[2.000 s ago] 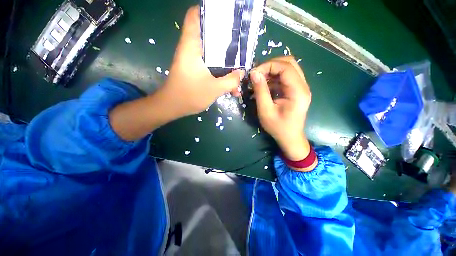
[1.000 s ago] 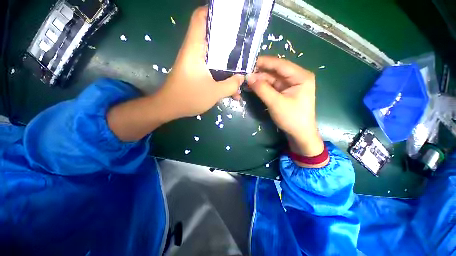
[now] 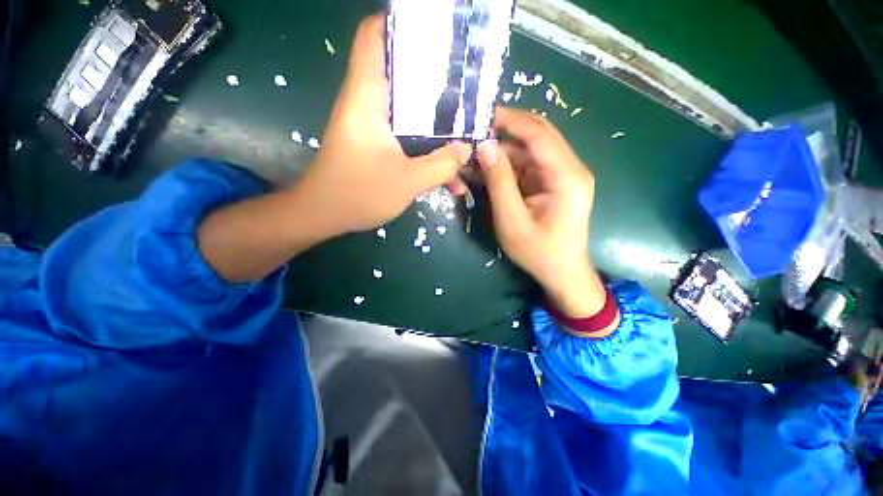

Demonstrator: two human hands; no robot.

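An open phone body [image 3: 450,73], whitish with black strips, is held upright at the top centre, its top cut off by the picture's edge. My left hand [image 3: 373,160] grips it along its left side and lower edge. My right hand [image 3: 542,189] is at the phone's lower right corner, thumb and fingertips pinched together and touching the corner. Any small part between the fingertips is too small to tell. Small white parts [image 3: 438,201] lie loose on the dark green bench below and around the hands.
Open phone units lie at the upper left [image 3: 121,77] and at the right [image 3: 713,296]. A blue bin [image 3: 765,199] with white bits stands at the right beside clear plastic bags [image 3: 811,262]. A whitish rail [image 3: 639,68] crosses the upper right. Another person's blue sleeve shows at the lower right.
The phone first shifted slightly right, then back left in the picture. Both hands stay at its lower edge, and my right fingertips have moved slightly. Something appears at the far lower right edge.
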